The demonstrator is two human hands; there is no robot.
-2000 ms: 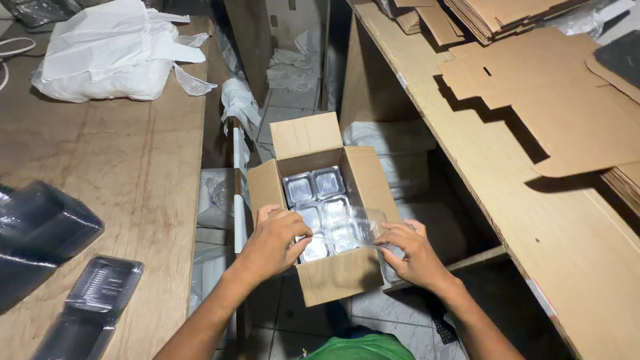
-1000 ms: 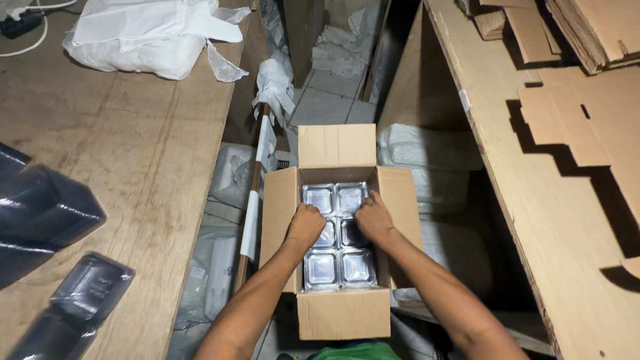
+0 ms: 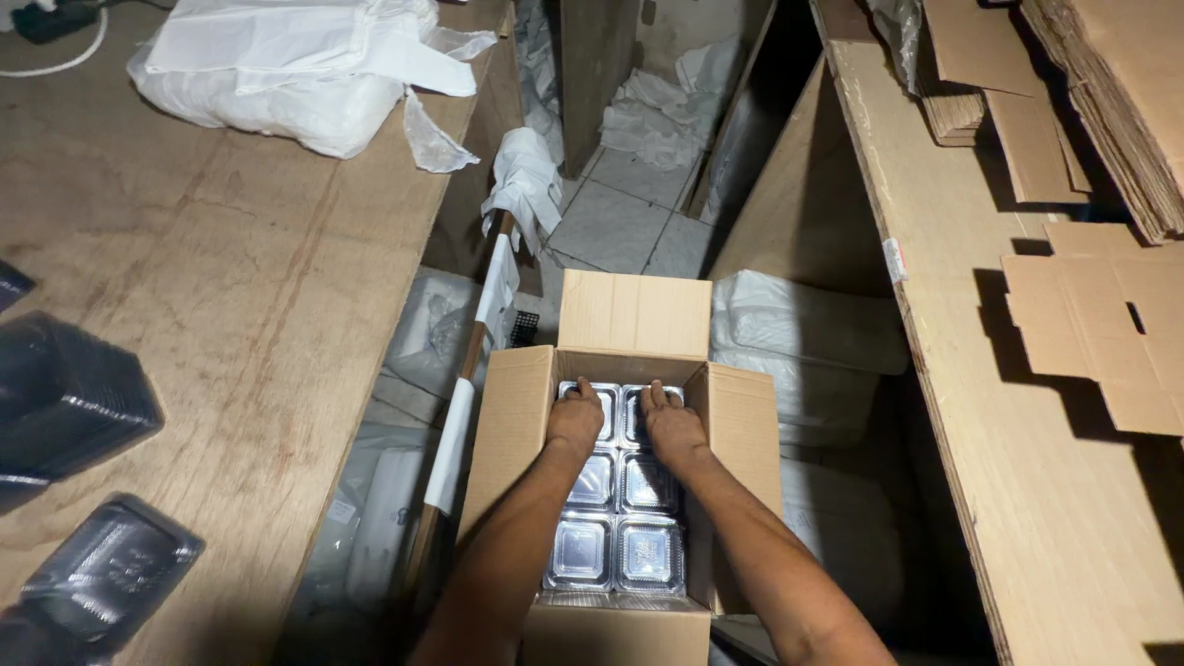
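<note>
An open cardboard box [image 3: 742, 435] stands between two benches, its flaps folded outward. Inside it, clear plastic clamshell containers [image 3: 650, 555] lie in two columns. My left hand [image 3: 575, 421] rests on the far left container, its fingers on the top near the far wall. On the far right container lies my right hand [image 3: 673, 425], fingers extended over its top. Neither hand is closed round anything that I can see. The depth of the containers below the top layer is hidden.
The left wooden bench [image 3: 250, 277] bears stacked dark-looking plastic containers [image 3: 74, 398] and a white plastic bag bundle [image 3: 287, 74]. On the right bench [image 3: 953, 305] lie flat cardboard blanks [image 3: 1091, 314] and a cardboard stack [image 3: 1110, 102]. A wrapped rail [image 3: 453, 444] runs left of the box.
The clear plastic piece between my hands two seconds ago is no longer held up. Both hands have moved from the middle of the containers to the far row.
</note>
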